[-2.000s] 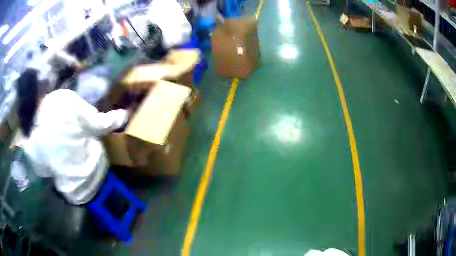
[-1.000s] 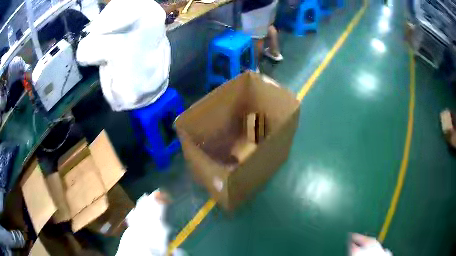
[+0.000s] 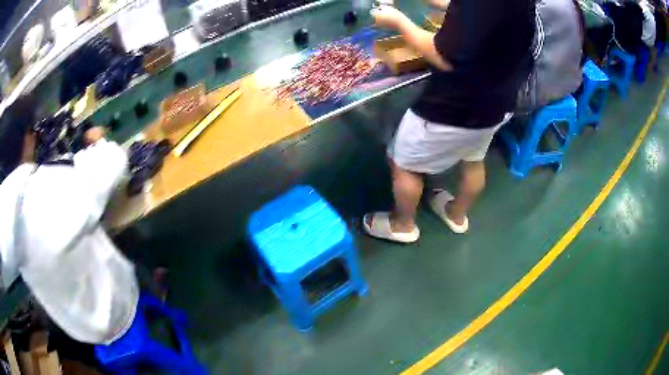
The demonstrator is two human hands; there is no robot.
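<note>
Neither of my hands shows clearly; a pale sliver, perhaps my sleeve, is cut off at the bottom edge, right of centre. A light-blue stool (image 3: 297,227) stands nearest in front of me at the bench. On the brown bench top (image 3: 257,132) lie a long pale-yellow strip (image 3: 207,122) and a small box of reddish parts (image 3: 183,108). A big pile of red-wired parts (image 3: 334,72) lies on a blue printed sheet (image 3: 323,108). A shallow brown tray (image 3: 400,55) is at its right.
A standing person in a dark top (image 3: 484,66) is at the bench. A seated person in white (image 3: 66,234) is at the left with dark assemblies (image 3: 145,162). Black units (image 3: 223,62) sit on the green belt. More stools (image 3: 546,132) and a yellow floor line (image 3: 543,267) are at the right.
The view has swung from the aisle to the bench. The large open carton has left the picture. The white-sleeved hands seen low in the earlier frame are out of view, except perhaps a sleeve edge.
</note>
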